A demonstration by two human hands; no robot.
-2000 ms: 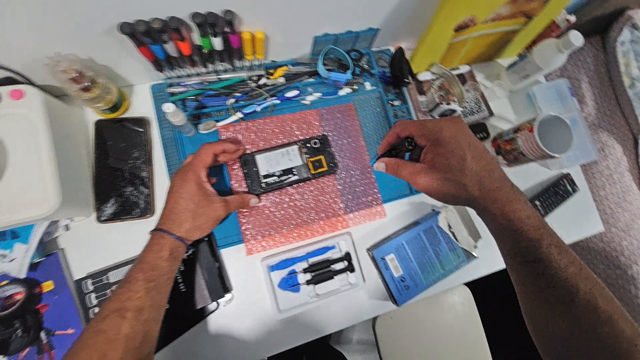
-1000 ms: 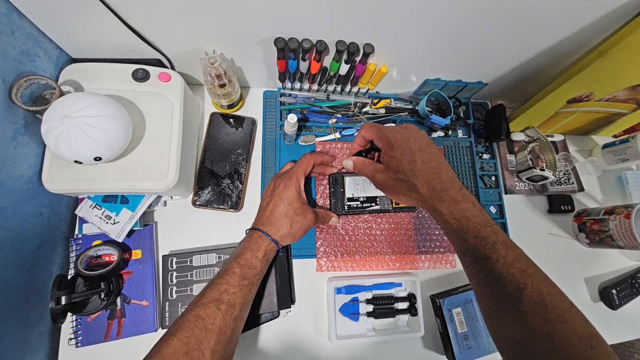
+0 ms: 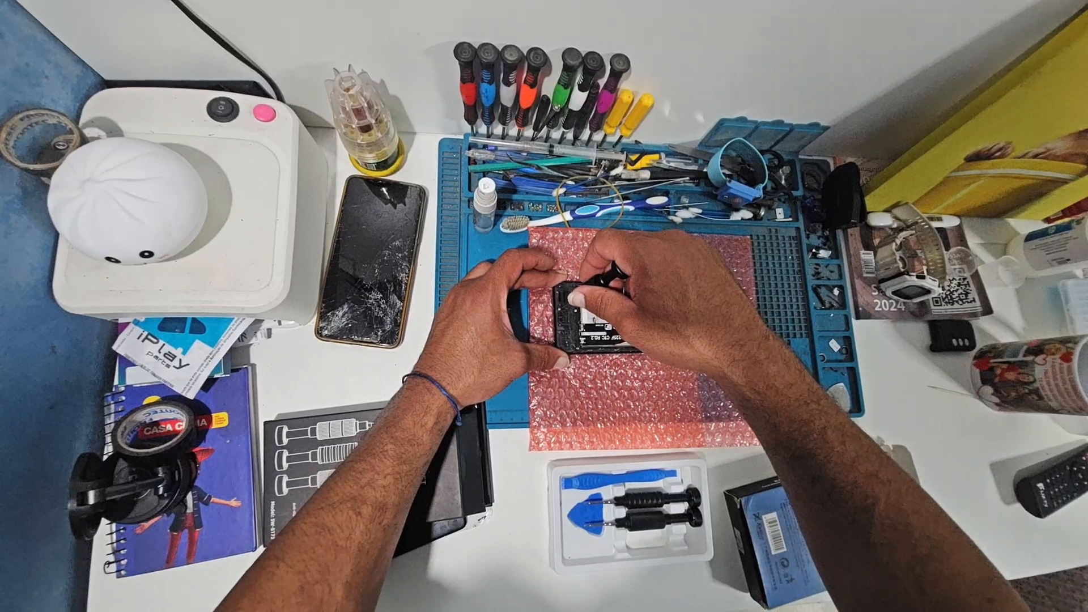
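Observation:
An opened smartphone (image 3: 595, 340) lies on pink bubble wrap (image 3: 637, 408), its battery partly visible. My left hand (image 3: 493, 327) grips the phone's left end, with fingers at its upper corner and the thumb at its lower corner. Over the phone's upper part, my right hand (image 3: 663, 297) pinches a small black part (image 3: 605, 276) between thumb and fingers; what that part is I cannot tell. The right hand covers the phone's right portion. A blue repair mat (image 3: 497, 408) lies under the bubble wrap.
Behind my hands are a toothbrush (image 3: 586, 209), a small bottle (image 3: 484, 204) and upright screwdrivers (image 3: 565, 81). A cracked smartphone (image 3: 371, 263) lies left. Nearer me are a white tool tray (image 3: 629, 552), a blue box (image 3: 778, 544) and a black box (image 3: 297, 433).
Two seconds ago my right hand held a black item away from the phone, at the right; it has since come over the phone. The left hand stays at the phone's left end. The view has shifted.

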